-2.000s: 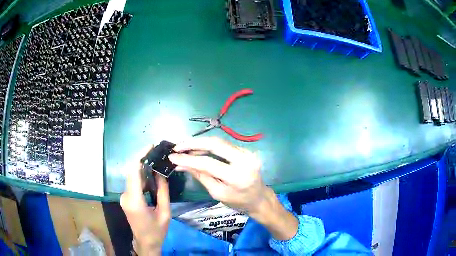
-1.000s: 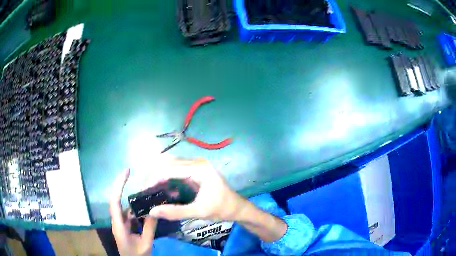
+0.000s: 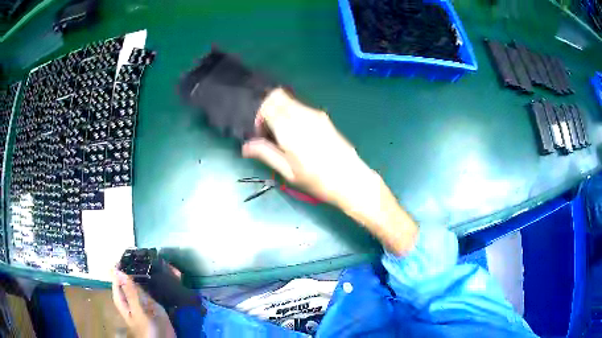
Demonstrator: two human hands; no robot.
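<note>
My right hand (image 3: 310,145) is bare and grips a black housing frame (image 3: 228,96), blurred by motion, above the bench left of the blue bin. My left hand (image 3: 135,304) is at the lower left near the bench edge and holds a black plastic housing (image 3: 142,264), its small ribbed end up; part of that hand is hidden behind it. Pliers (image 3: 267,185) lie open on the bench under my right forearm, with one red handle partly showing and the rest covered.
A blue bin (image 3: 416,68) of loose black parts stands at the back. Sheets of small black parts (image 3: 72,132) with a white card (image 3: 112,228) lie at left. Long black housings lie in rows (image 3: 528,66) at right. Blue carton panels (image 3: 551,264) are below the bench edge.
My right hand has left the small housing, moved up and forward, and taken hold of the dark frame that lay beside the bin. My left hand has moved left with the small housing.
</note>
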